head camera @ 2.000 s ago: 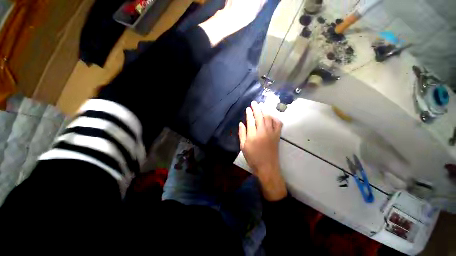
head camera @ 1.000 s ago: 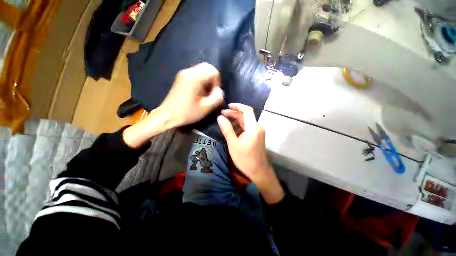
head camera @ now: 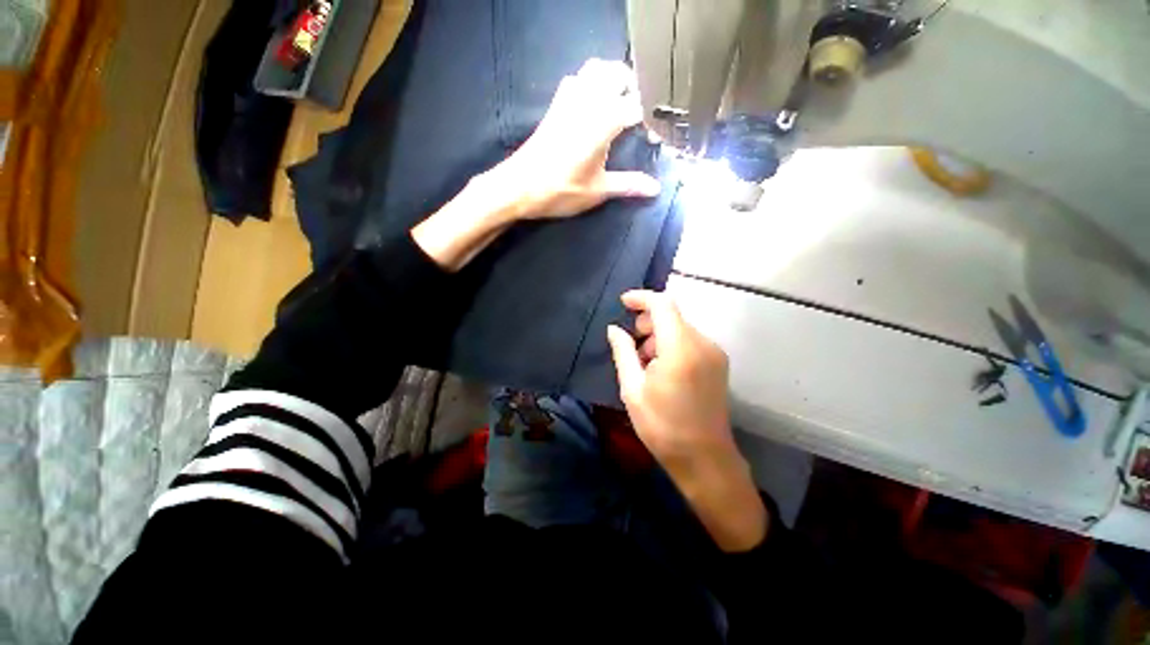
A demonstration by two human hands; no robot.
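A dark navy garment panel point(head camera: 536, 296) lies flat on the table left of the needle, its right edge running up to the presser foot point(head camera: 672, 141) under the bright lamp. My left hand point(head camera: 574, 158) rests on the panel with fingers spread, its thumb pointing at the presser foot. My right hand point(head camera: 675, 378) is at the panel's lower right edge, thumb and index finger bent close together on the cloth's edge. The cloth between them is mostly hidden. The needle itself is lost in glare.
Blue-handled thread snips point(head camera: 1044, 365) lie on the white table point(head camera: 820, 365) at the right, beside small dark bits point(head camera: 990, 381). A yellow-orange ring point(head camera: 950, 173) lies behind them. A grey tray point(head camera: 315, 63) with a red item and dark cloth point(head camera: 246, 120) are at upper left.
The hands were together over bunched cloth; now the panel lies flat along the needle. My left hand has moved up and right to the presser foot, and my right hand slightly right and down.
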